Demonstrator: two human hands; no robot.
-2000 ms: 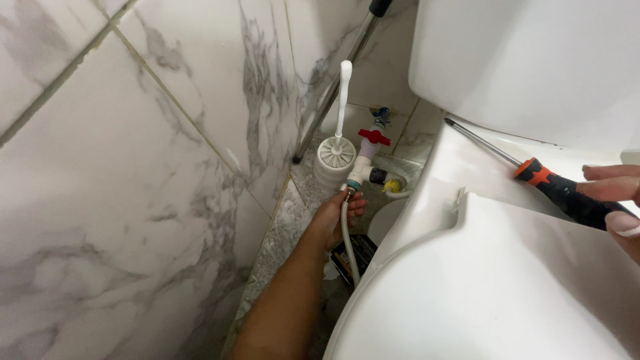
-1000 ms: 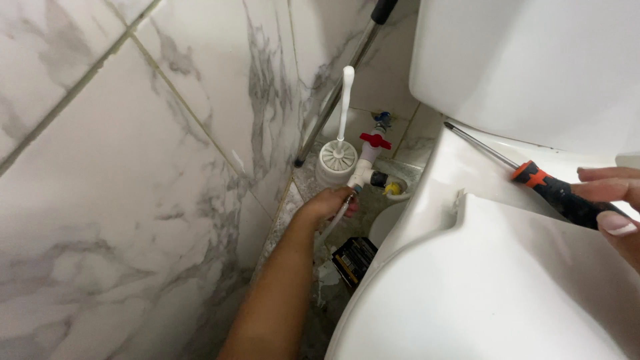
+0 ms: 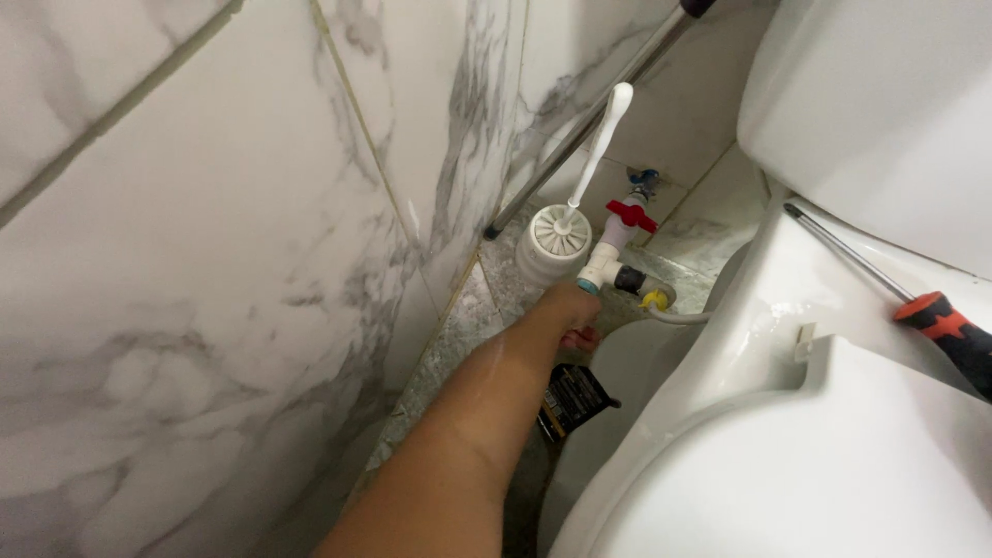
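My left hand (image 3: 580, 316) is low beside the toilet, just below the teal end (image 3: 589, 287) of a white plastic pipe tee (image 3: 603, 266). Its fingers are curled and partly hidden, so what they hold cannot be seen. Above the tee is a valve with a red handle (image 3: 632, 215). A black fitting (image 3: 630, 279) and a yellow nut (image 3: 655, 299) branch off to the right, with a pale hose (image 3: 682, 317) running on behind the toilet. A screwdriver with an orange and black handle (image 3: 942, 314) lies on the toilet's rear ledge. My right hand is out of view.
A white toilet brush (image 3: 601, 147) stands in its round holder (image 3: 546, 260) by the wall. Behind it leans a metal pole (image 3: 570, 147). A black printed box (image 3: 575, 399) lies on the floor against the toilet base. The toilet lid (image 3: 814, 465) and tank (image 3: 876, 124) bound the right side.
My right hand, earlier at the screwdriver handle, has left the view. The flexible hose seen at my left hand before is no longer visible there. The screwdriver remains on the ledge.
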